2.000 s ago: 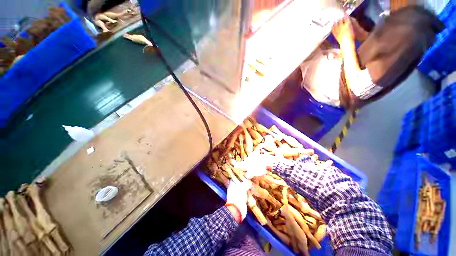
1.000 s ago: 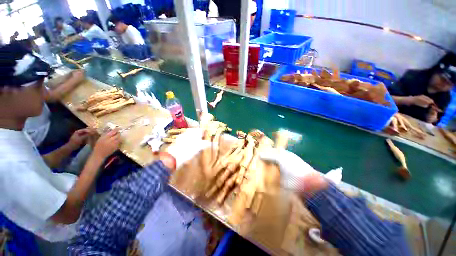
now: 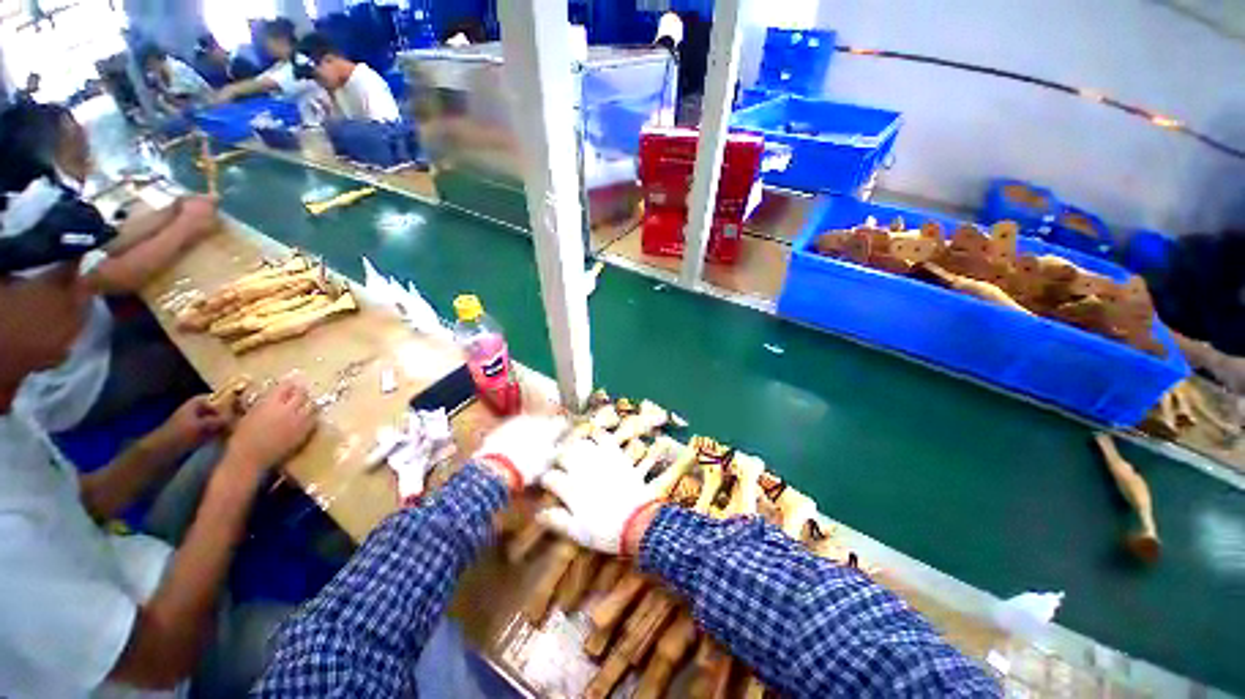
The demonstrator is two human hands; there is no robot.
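A row of pale tan wooden blanks [image 3: 639, 635] lies side by side on the bench along the belt, their flared ends with dark lines pointing at the belt. My left hand [image 3: 526, 448], in a white knit glove, is at the left end of the row. My right hand [image 3: 598, 494], also gloved, lies just right of it over the blanks, fingers pointing left. The two hands are close together. The fingers are partly hidden, and no firm grip on a blank can be made out. My right sleeve covers part of the row.
A red-pink bottle [image 3: 488, 358] and crumpled white cloth [image 3: 412, 448] are left of my hands. A seated person [image 3: 103, 546] works at left. Beyond the green belt [image 3: 901, 444] stand a white post [image 3: 549, 205] and a blue crate [image 3: 983, 321]. A white squeeze bottle [image 3: 1031, 610] is at the belt edge.
The view swung from the crate of blanks to the bench, then slightly left. My hands, earlier apart around the blanks, are now close together at the row's left end. The blanks are more spread along the belt.
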